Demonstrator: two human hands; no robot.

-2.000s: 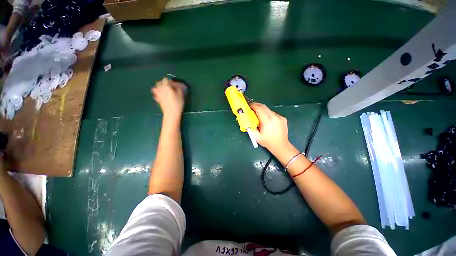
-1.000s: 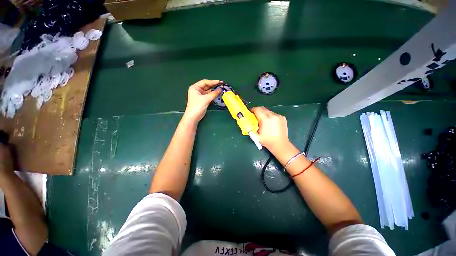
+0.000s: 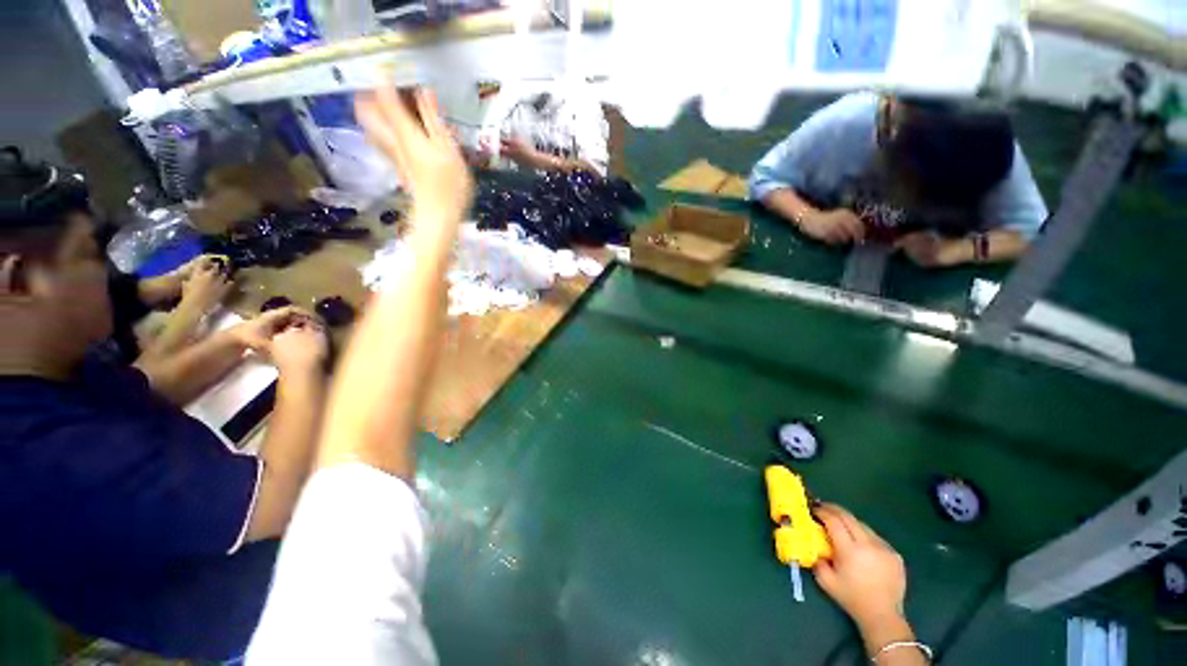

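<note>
My right hand [image 3: 862, 562] is closed around the yellow hot glue gun [image 3: 791, 517] at lower right, its nozzle pointing away from me and a whitish glue stick out of its back. A round unit [image 3: 798, 440], black with a pale centre, lies on the green bench just beyond the nozzle. A second round unit [image 3: 959, 500] lies further right. My left hand [image 3: 419, 146] is raised high at upper left, fingers spread and slightly blurred, with nothing seen in it.
White discs [image 3: 488, 271] and a black parts heap [image 3: 553, 206] lie on the brown board [image 3: 484, 368]. A cardboard box [image 3: 690, 245] stands at the far rail. One person sits at left, another opposite. A white post [image 3: 1106, 540] and glue sticks [image 3: 1095, 643] are at right.
The view has tilted up and turned left. My left hand has let go of the round unit and risen to upper left. My right hand still holds the glue gun.
</note>
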